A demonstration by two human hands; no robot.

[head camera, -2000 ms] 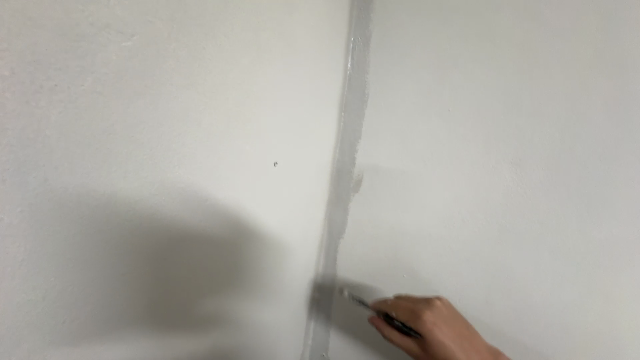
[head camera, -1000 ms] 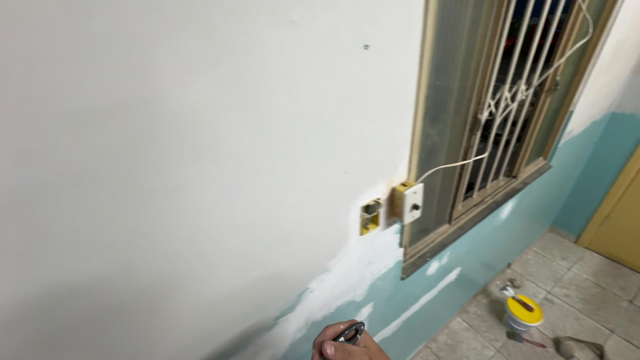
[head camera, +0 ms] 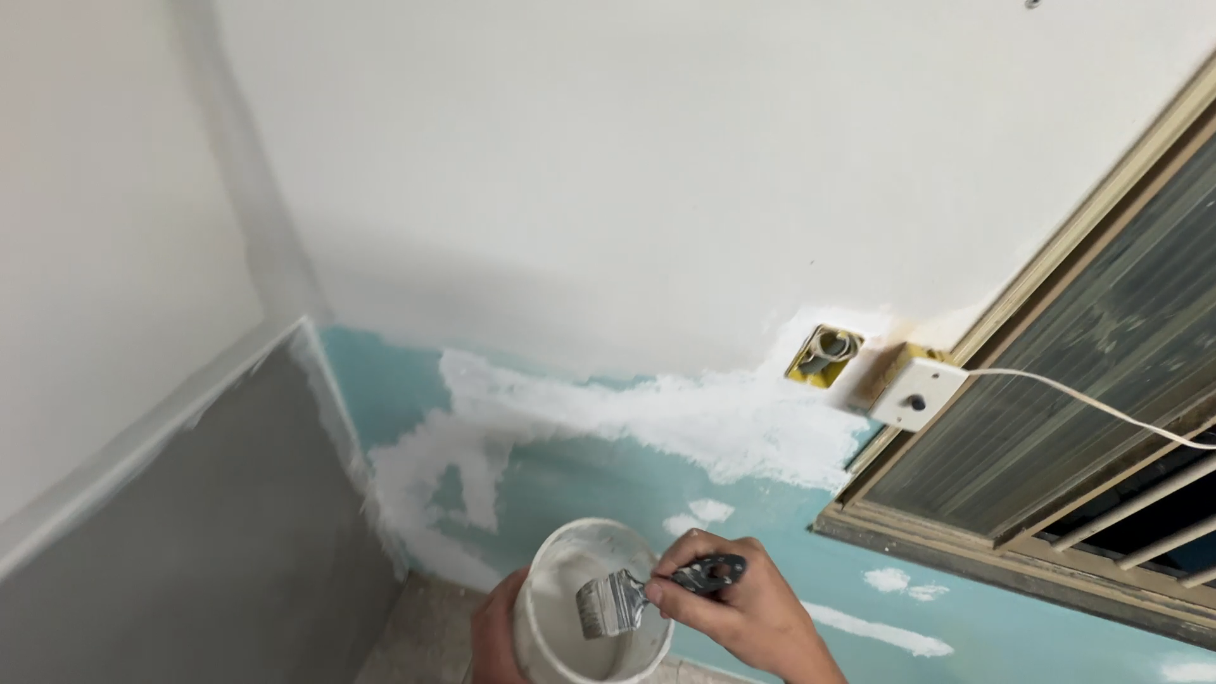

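At the bottom centre my left hand [head camera: 496,629] grips the left side of a white plastic bucket [head camera: 538,608] with pale paint inside. My right hand [head camera: 727,603] holds a paintbrush [head camera: 611,604] by its black, paint-spattered handle. Its bristles are over the bucket's mouth, coated with pale paint; whether they touch the paint below I cannot tell. Behind the bucket rises a wall, white above [head camera: 608,171] and teal below [head camera: 608,484], with rough white patches across the teal. A greyish painted strip [head camera: 233,142] runs down the corner at the left.
An open electrical box [head camera: 825,357] with coiled wires is set in the wall. Beside it a white cover plate [head camera: 918,393] hangs on a yellow box with a white cable [head camera: 1073,388]. A barred window's sill [head camera: 997,579] juts at right. A grey lower wall [head camera: 218,513] stands left.
The view has swung from the wall corner past the window to the bucket. My left hand and the bucket have come into view, and the brush is now over the bucket's mouth.
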